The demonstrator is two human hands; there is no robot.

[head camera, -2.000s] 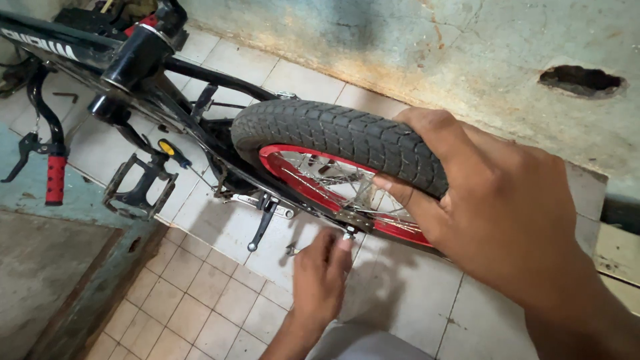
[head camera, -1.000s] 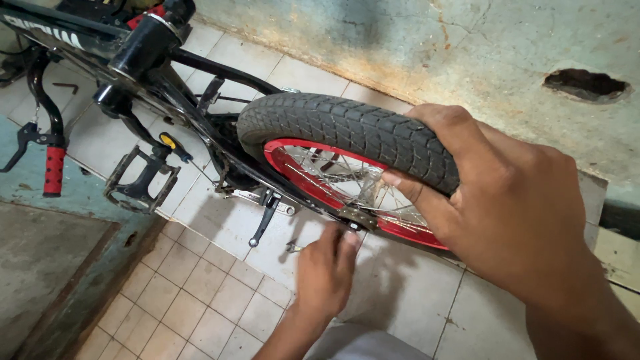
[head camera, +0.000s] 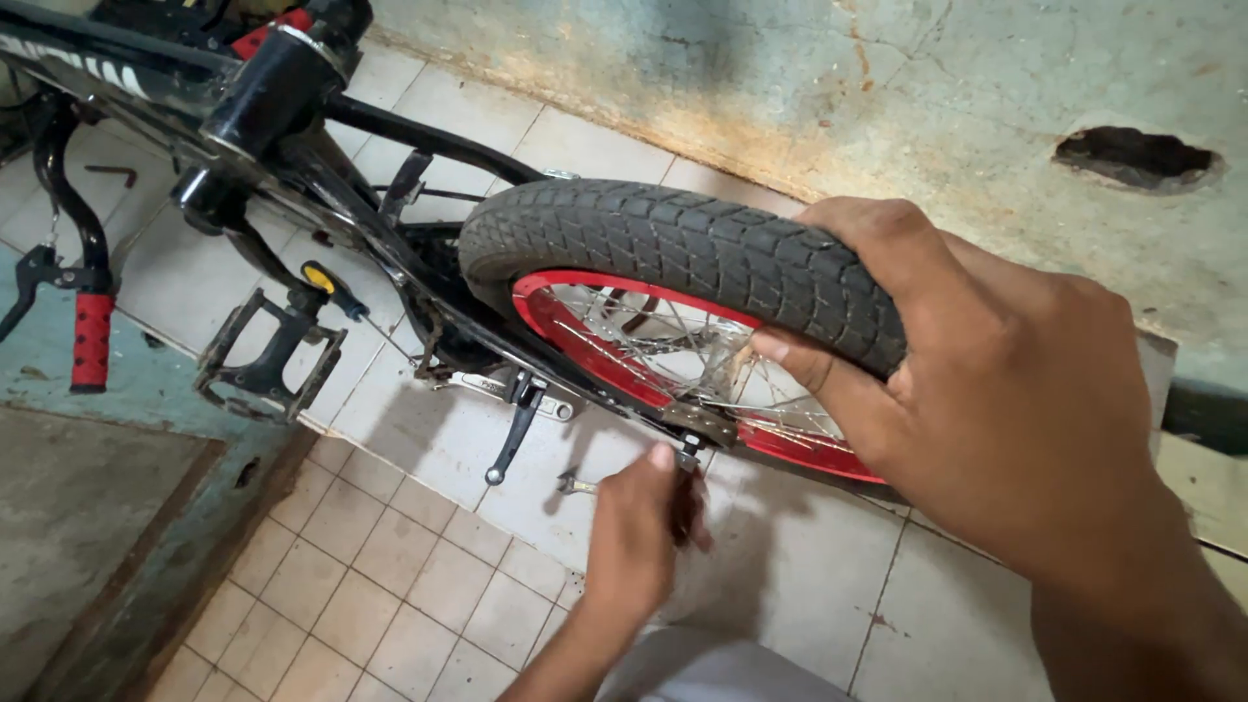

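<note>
A black bicycle frame (head camera: pixel 380 229) lies upside down or on its side, its wheel with a black rubber tire (head camera: pixel 673 239) and red rim (head camera: pixel 585 356) toward me. My right hand (head camera: pixel 985 390) grips the tire, fingers over the tread and thumb inside by the spokes (head camera: pixel 780 395). At the near end of the axle, my left hand (head camera: pixel 639 531) has its thumb and fingers at the axle nut (head camera: pixel 692 446); whether it grips the nut is hidden. A silver brake-like lever or stand arm (head camera: pixel 514 434) juts from the frame to the left of that hand.
Wrenches (head camera: pixel 561 408) (head camera: pixel 577 485) lie on white floor tiles. A screwdriver with a yellow and black handle (head camera: pixel 331 288) is beside the pedal (head camera: pixel 273 361). Farther left are a red handlebar grip (head camera: pixel 91 341) and a hex key (head camera: pixel 112 175). A wall with a hole (head camera: pixel 1136 158) stands behind.
My left hand stays near the axle while its fingers have shifted. My right hand remains on the tire.
</note>
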